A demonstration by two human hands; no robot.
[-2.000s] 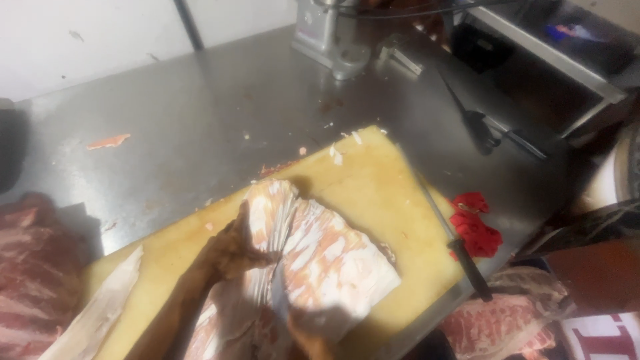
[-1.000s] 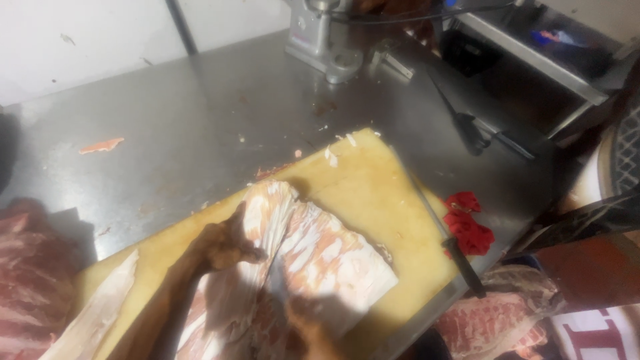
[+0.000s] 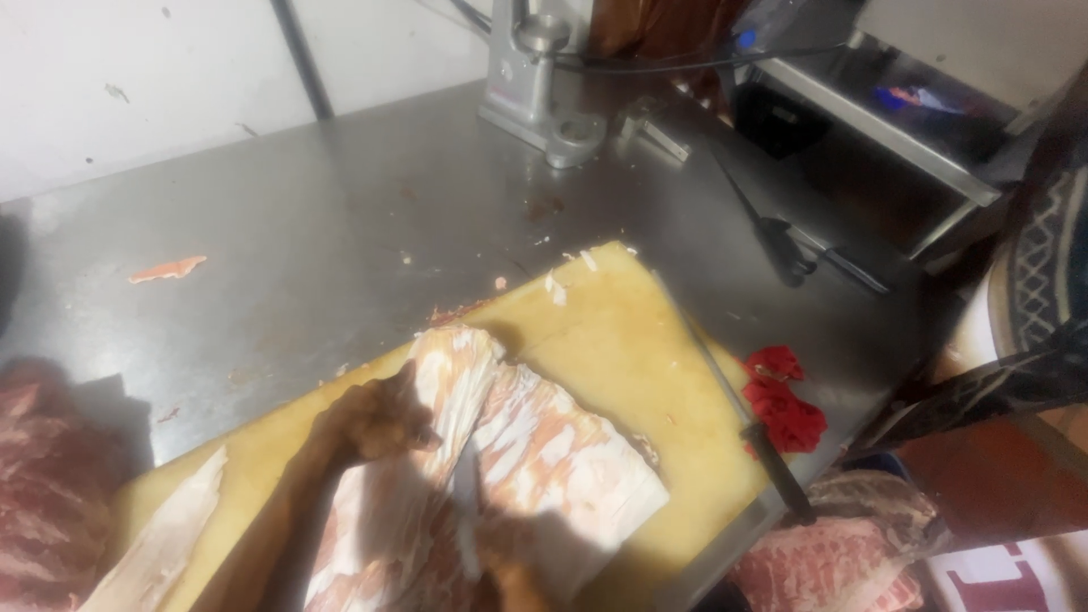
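Note:
A slab of meat with white fat (image 3: pixel 569 463) lies on the yellow cutting board (image 3: pixel 595 314). My left hand (image 3: pixel 382 416) grips a raised flap of fat and membrane at the slab's left part. Low in the view, my right hand (image 3: pixel 510 565), blurred, holds a knife (image 3: pixel 465 501) whose blade lies in the cleft between flap and slab; the handle is hidden in the hand. Left of my forearm, a pale strip of fat (image 3: pixel 166 540) rests on the board. A sharpening steel with a black handle (image 3: pixel 778 476) lies along the board's right edge.
More red meat (image 3: pixel 51 493) sits at the left. A red cloth (image 3: pixel 784 404) is beside the steel. Two black-handled knives (image 3: pixel 786 251) lie on the metal table (image 3: pixel 280 212), near a grey metal machine (image 3: pixel 527 93) and a small metal part (image 3: pixel 663 136). Ribbed meat (image 3: pixel 829 565) is at lower right.

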